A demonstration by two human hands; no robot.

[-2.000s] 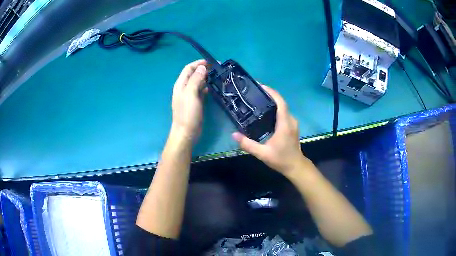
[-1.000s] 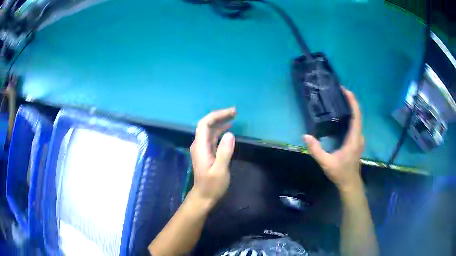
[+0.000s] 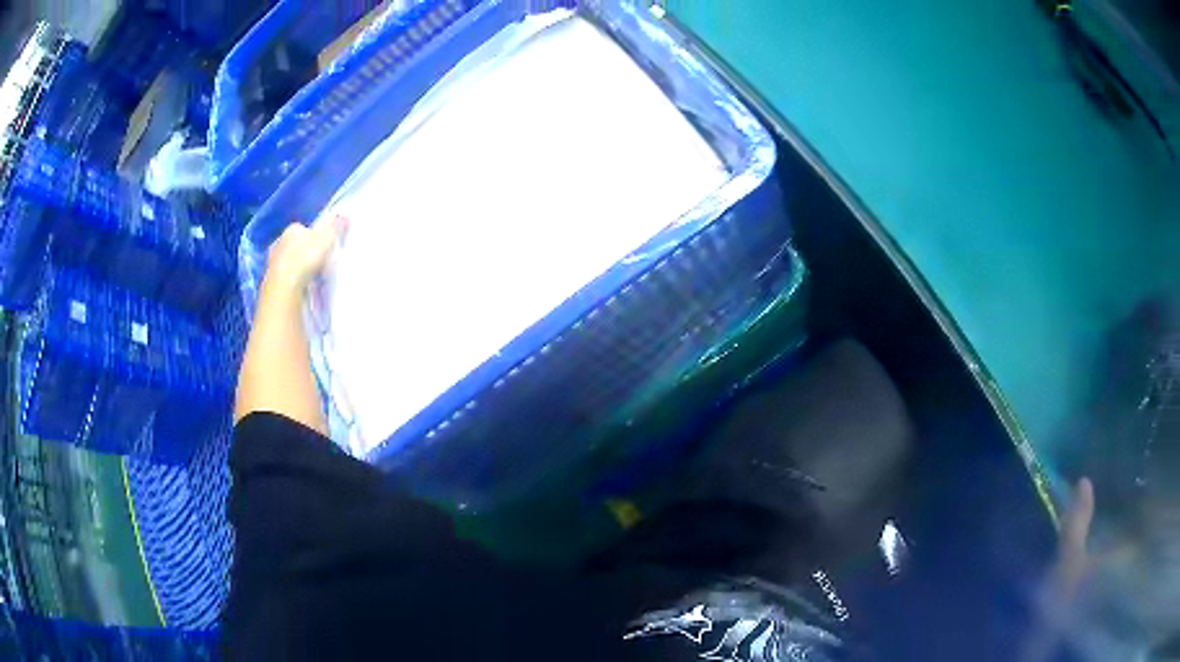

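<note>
A blue film-lined crate holds a bright white sheet or stack; glare hides its detail. My left hand is at the white stack's left edge, inside the crate rim, with fingertips touching or close to it. Whether it grips a piece cannot be told. My right hand is small, blurred and partly lost at the lower right, by the bench edge. What it holds, if anything, cannot be told. A dark blurred shape, unclear what, is on the bench at the right. The black cord lies at the top right.
The green-teal bench has a yellow-striped edge curving down the right. A second blue crate adjoins the first at the upper left. Stacked blue crates stand on the floor at the far left. A pale gloved-looking shape is near them.
The view has swung left onto the white-filled crate. My left hand has moved from the bench front to the stack. My right hand, earlier on the black housing, is now blurred at the lower right.
</note>
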